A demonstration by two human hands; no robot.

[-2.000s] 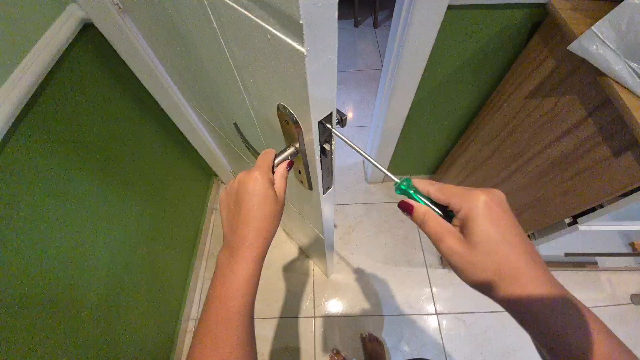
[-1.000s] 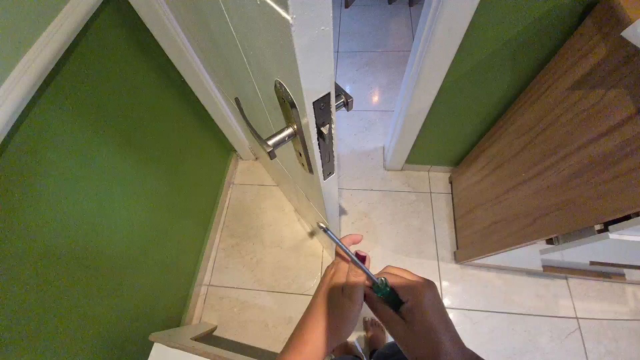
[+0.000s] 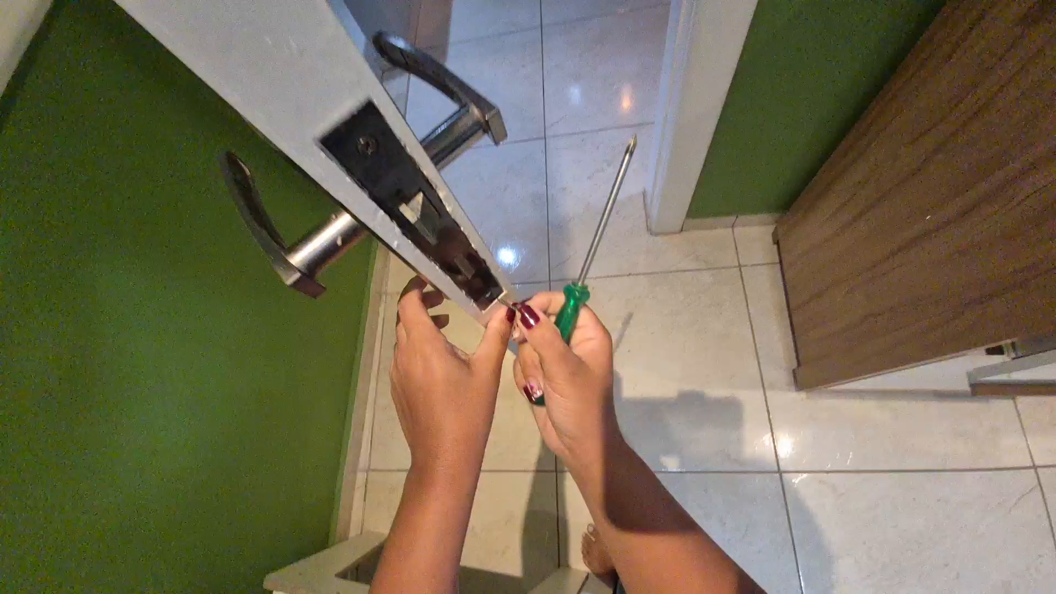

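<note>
The edge of a white door (image 3: 272,82) carries a dark mortise lock faceplate (image 3: 384,177) with a screw near its upper end and a latch bolt (image 3: 418,210). Metal lever handles stand out on both sides, one at the left (image 3: 318,247) and one at the right (image 3: 462,124). My left hand (image 3: 441,371) rests around the door edge below the lock, its thumb by the faceplate's lower end. My right hand (image 3: 565,371) holds a screwdriver with a green handle (image 3: 572,309), its shaft pointing up and away, while thumb and fingertips pinch a small metal piece, perhaps a screw, at that lower end.
A green wall (image 3: 181,396) runs along the left. Right of the door stand a white door frame (image 3: 701,107) and a wood-grain cabinet panel (image 3: 907,214). Below is the tiled floor (image 3: 693,330); a pale frame-like object (image 3: 318,569) lies at the bottom left, and a bare foot shows near the bottom.
My left hand has left the lever handle it held two seconds ago and is now at the door edge. The screwdriver's tip, at the lock earlier, now points away from it. The view is closer to the lock.
</note>
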